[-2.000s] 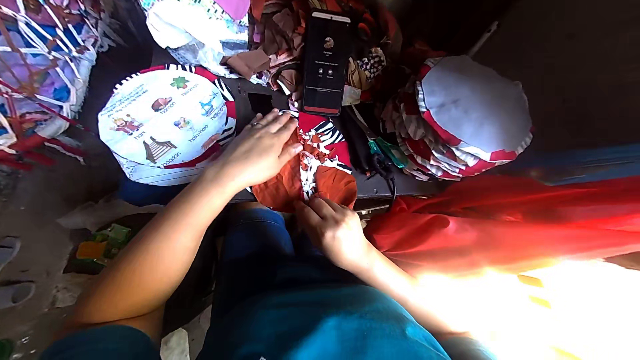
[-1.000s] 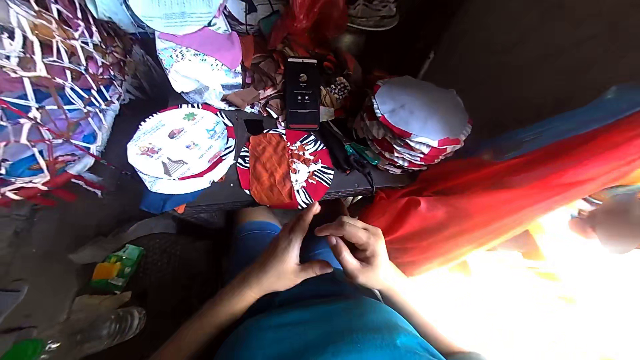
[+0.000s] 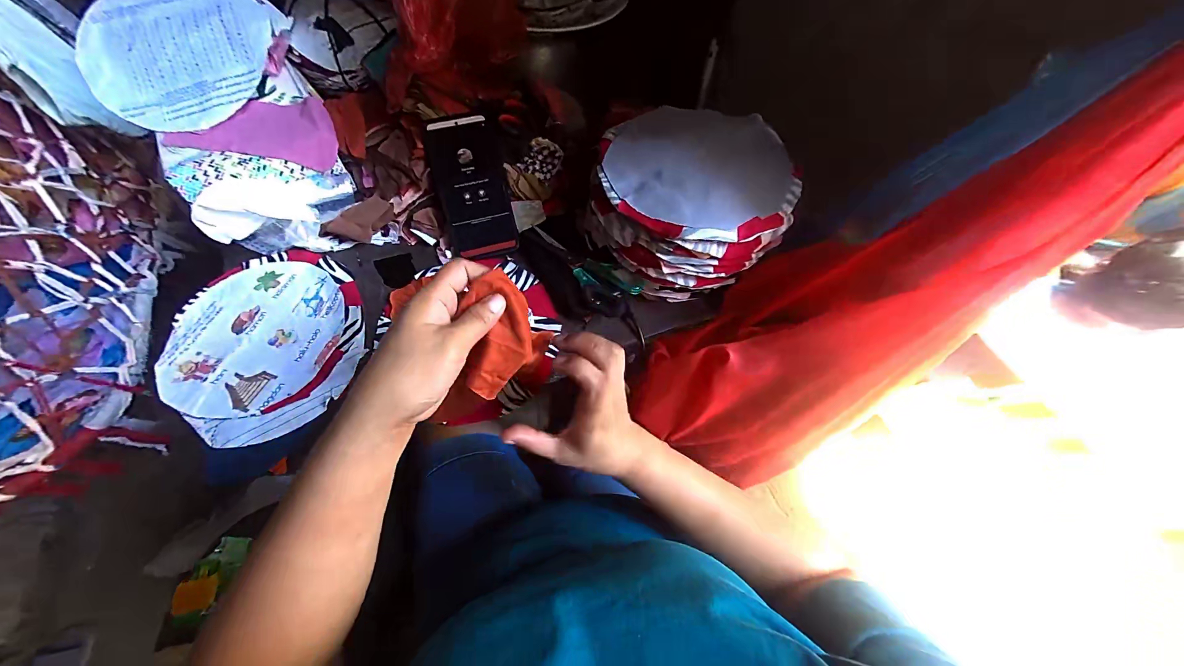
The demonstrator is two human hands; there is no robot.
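An orange fabric piece (image 3: 504, 347) hangs from the thumb and fingers of my left hand (image 3: 435, 342), raised over a round red and zebra-striped fabric piece (image 3: 541, 301) on the dark work surface. My right hand (image 3: 592, 407) is just to the right, thumb and fingers apart, with nothing seen in it. To the left lies a round printed paper piece (image 3: 250, 342) on a pile with red and zebra-striped edges. A stack of round fabric pieces (image 3: 698, 176) topped by a plain grey-white disc stands at the right.
A smartphone (image 3: 470, 185) lies on a heap of fabric scraps (image 3: 370, 176) beyond my hands. Dark-handled scissors (image 3: 601, 296) seem to lie beside the stack. Red cloth (image 3: 832, 342) stretches along the right. A net bag of scraps (image 3: 74, 277) stands at the left.
My left hand has moved from over my lap up to the round piece and taken hold of the orange fabric, which lay flat on it one second ago. My right hand has opened its fingers.
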